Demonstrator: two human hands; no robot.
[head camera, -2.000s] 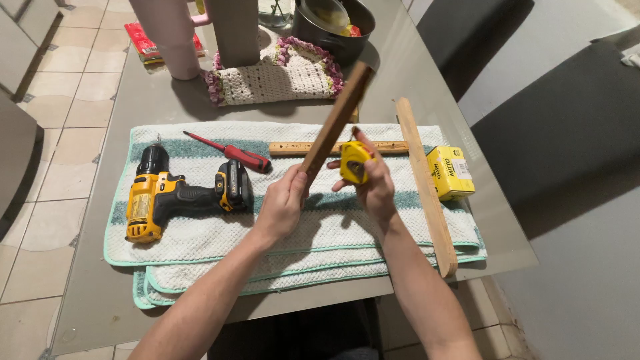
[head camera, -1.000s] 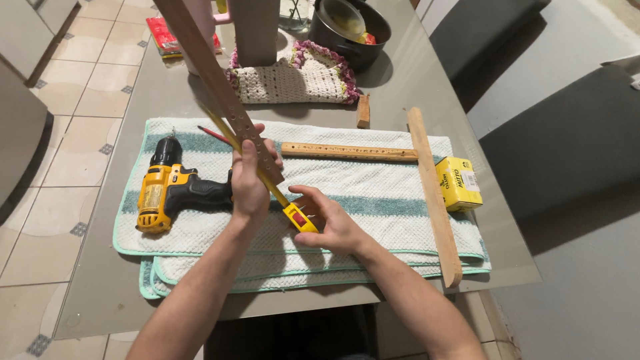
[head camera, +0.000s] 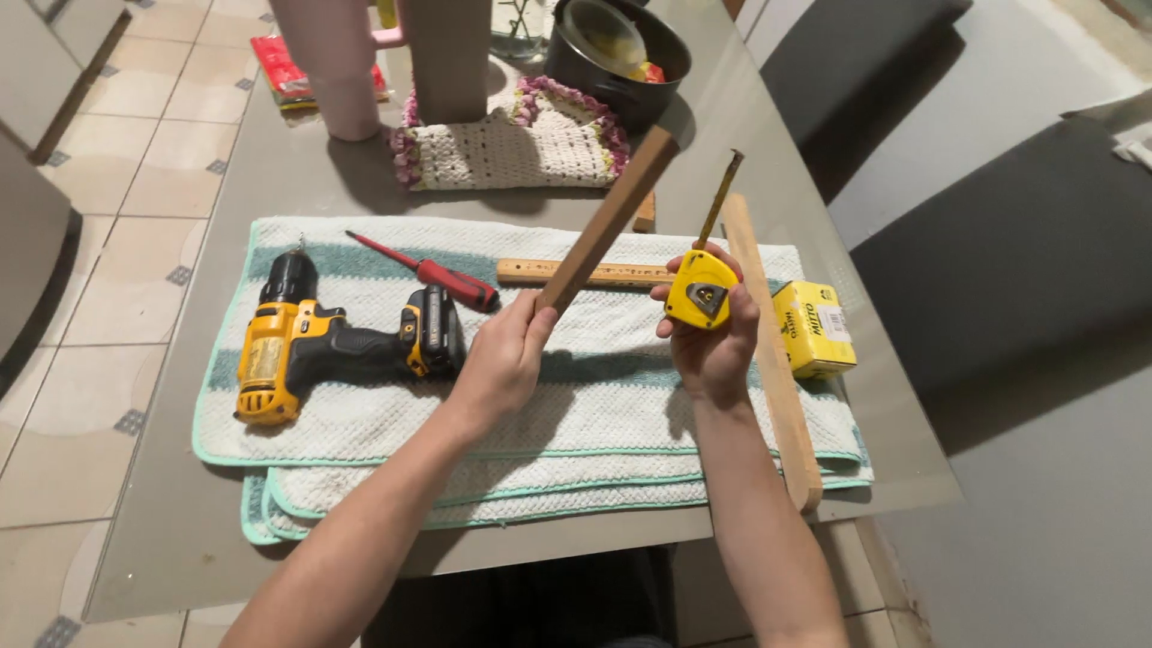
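My left hand grips the lower end of a dark brown wooden strip, which slants up to the right above the towel. In my right hand is a yellow tape measure, with a short length of its blade out and pointing up. Behind both hands a light wooden strip with holes lies across the folded striped towel. A longer plain wooden strip lies lengthwise at the towel's right side, partly behind my right hand. Left of my left hand are a red screwdriver and a yellow and black cordless drill.
A yellow box stands at the towel's right edge. Further back on the glass-topped table are a small wood block, a crocheted mat, a pink tumbler, a grey container and a dark pot. Dark chairs flank the right side.
The tape measure has moved away from the dark strip to the right, and its blade no longer runs along the wood. The strip now leans right instead of left. The screwdriver shows again.
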